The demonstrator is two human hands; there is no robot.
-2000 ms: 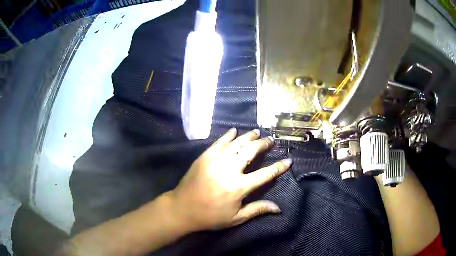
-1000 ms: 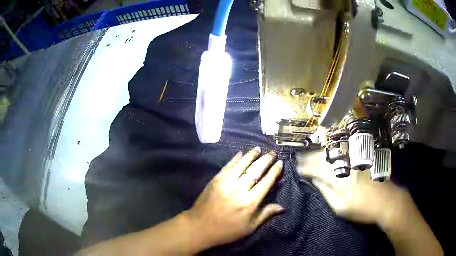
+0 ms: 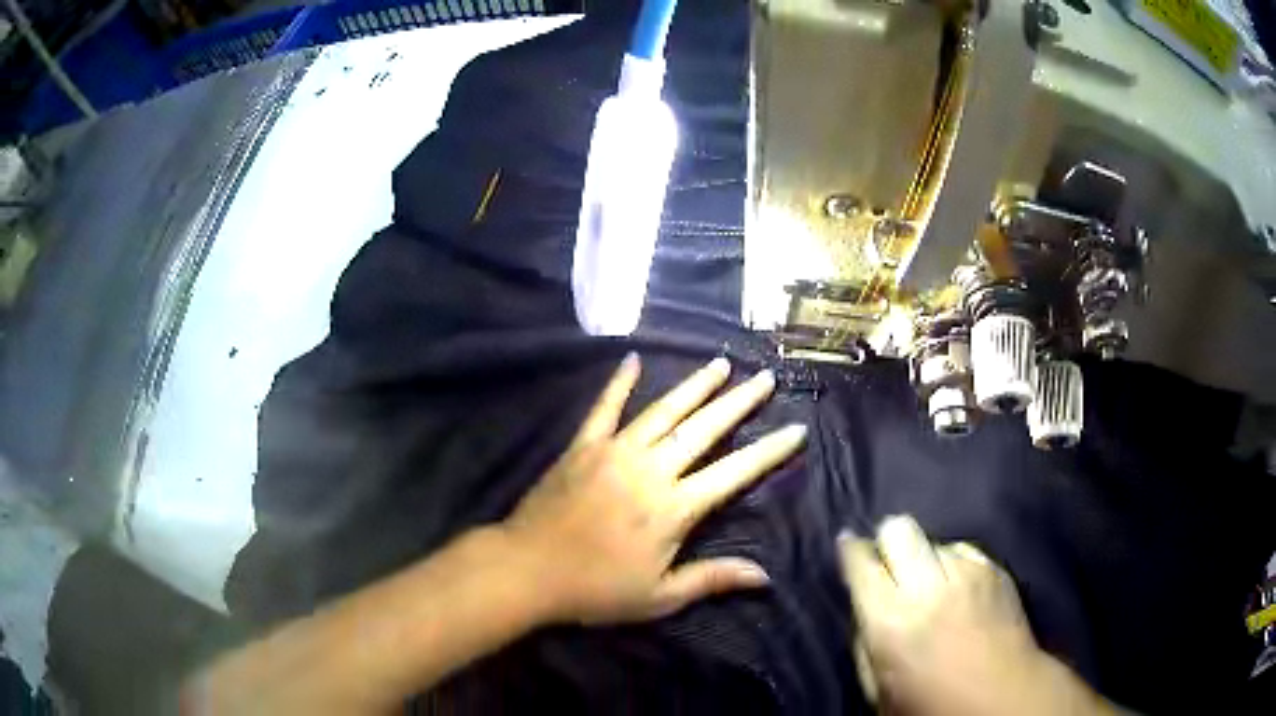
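Dark navy-black jeans cloth (image 3: 420,364) covers much of the machine table, with light stitch lines and a short orange bar (image 3: 487,196) at upper left. My left hand (image 3: 616,511) lies flat on the cloth, fingers spread, fingertips just left of and below the presser foot (image 3: 826,329). A seam runs down from the foot between my hands. My right hand (image 3: 945,602) is blurred, with curled fingers on the cloth at lower right; whether it grips the cloth or a tool cannot be told.
The machine head (image 3: 854,126) stands above the cloth, with tension knobs (image 3: 1003,361) to its right. A glowing lamp (image 3: 623,210) hangs left of it. The white table (image 3: 329,182) and its grey extension (image 3: 140,266) are at left. Blue crates (image 3: 280,42) are at upper left.
My right hand came from behind the tension knobs and moved down toward me, away from the foot. My left hand stays flat near the foot, its fingers now spread wider. The view shifted slightly.
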